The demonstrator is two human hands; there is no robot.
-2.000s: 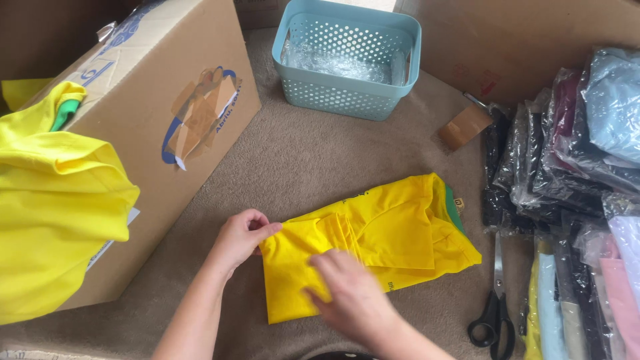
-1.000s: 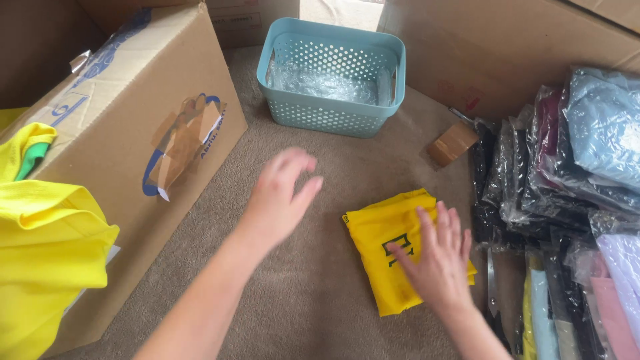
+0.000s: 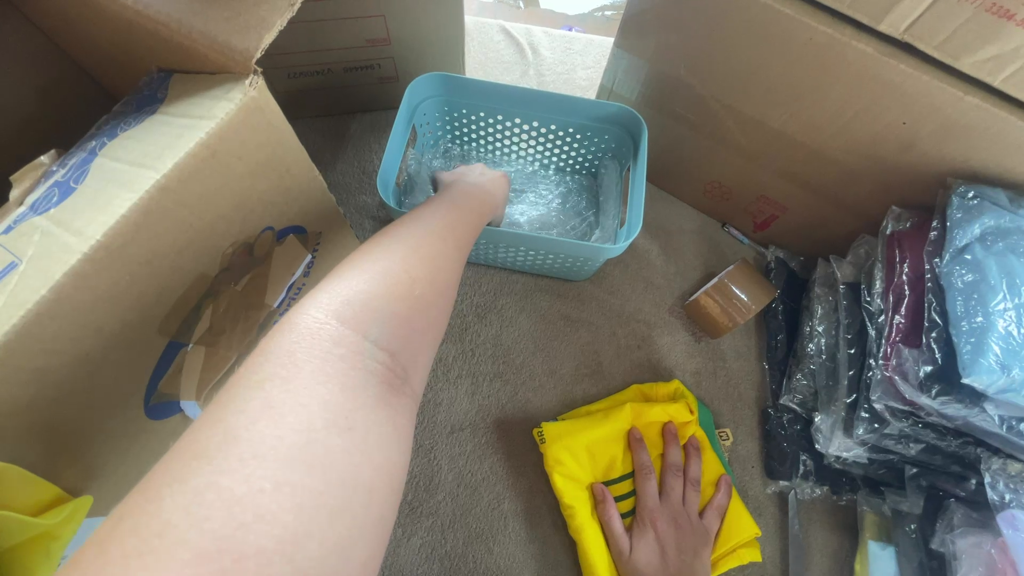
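A teal perforated plastic basket [image 3: 552, 252] with clear plastic bags [image 3: 552, 200] inside stands at the top centre. My left hand [image 3: 474, 188] reaches down into it onto the bags; its fingertips are hidden, so whether it grips one cannot be told. My right hand [image 3: 668, 512] lies flat, fingers spread, on a folded yellow garment [image 3: 592, 444] with green trim and green stripes, on the brown cloth surface at the lower centre right. A small tag sticks out at the garment's right edge.
A cardboard box [image 3: 264, 160] stands at the left, with yellow fabric [image 3: 32, 520] at its lower corner. Right are a large carton [image 3: 760, 104], a brown tape roll [image 3: 730, 298], a pen [image 3: 744, 238], plastic-bagged folded garments [image 3: 904, 320] and a scissors blade [image 3: 794, 528].
The yellow garment, spread wider two seconds ago, is now folded into a compact bundle. My left hand has moved away from it and into the basket. My right hand has come to rest on the bundle.
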